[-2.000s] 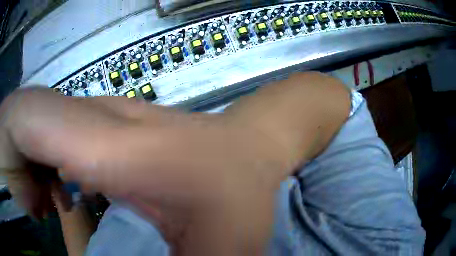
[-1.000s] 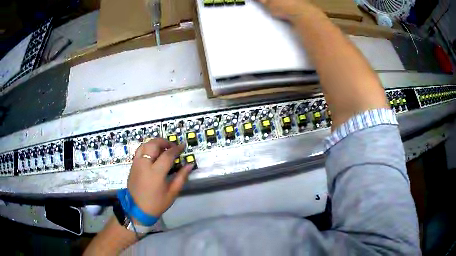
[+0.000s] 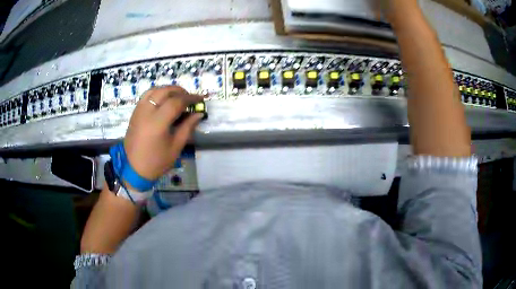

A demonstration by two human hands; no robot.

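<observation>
My left hand (image 3: 161, 130) is over the metal rail (image 3: 294, 115), with its thumb and fingers closed around a black transformer with a yellow top (image 3: 200, 106). The fingers partly hide a second one. The circuit board panel (image 3: 164, 79) behind my left hand shows no yellow blocks. The panel to its right (image 3: 277, 90) carries a row of yellow-topped transformers. My right forearm (image 3: 433, 96) reaches up across the boards, and the hand is cut off by the top edge.
The tray stack (image 3: 339, 25) lies beyond the boards at the top. A phone (image 3: 73, 172) lies at the left below the rail. A white sheet (image 3: 294, 166) lies along the near edge. A blue strap (image 3: 133, 172) is on my left wrist.
The view has tilted down, so the tray stack and right hand have moved up and mostly out of the picture. My left hand stays at the loose transformers, which now sit left of the filled panel.
</observation>
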